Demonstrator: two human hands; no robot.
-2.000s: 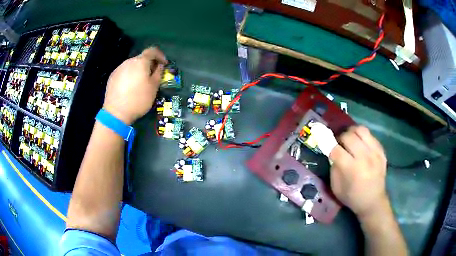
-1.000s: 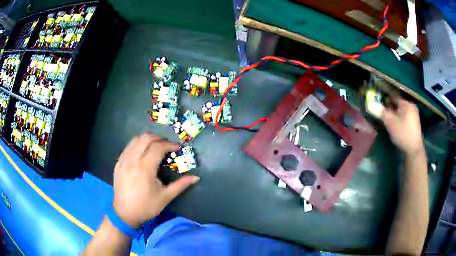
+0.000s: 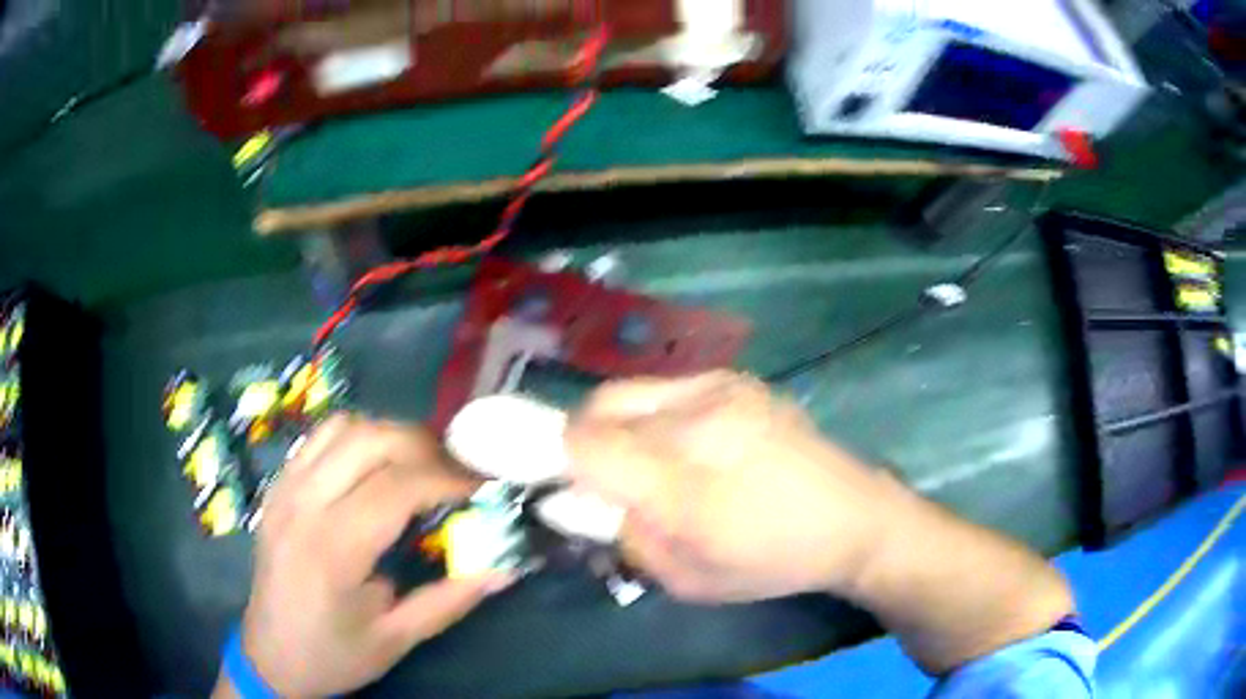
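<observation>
The view is blurred. My left hand (image 3: 335,546) holds a power supply board (image 3: 478,539) between thumb and fingers, in front of the test fixture. My right hand (image 3: 724,492), with white finger cots, is at the board's right edge; blur hides whether its fingers grip it. The dark red test fixture (image 3: 663,335) lies behind my hands, its near part covered by them. Several loose power supply boards (image 3: 205,458) lie on the mat to the left.
The full parts tray (image 3: 62,505) is at the left edge; the second parts tray (image 3: 1127,348), with some boards, is at right. A low shelf (image 3: 451,198) holds the red box (image 3: 451,34) and white meter (image 3: 875,55). Twisted leads (image 3: 513,205) and a black cable (image 3: 881,325) cross the area.
The view has turned right, showing the second tray and meter. My left hand has taken hold of a board. My right hand has come back to it; the board it held is no longer distinguishable.
</observation>
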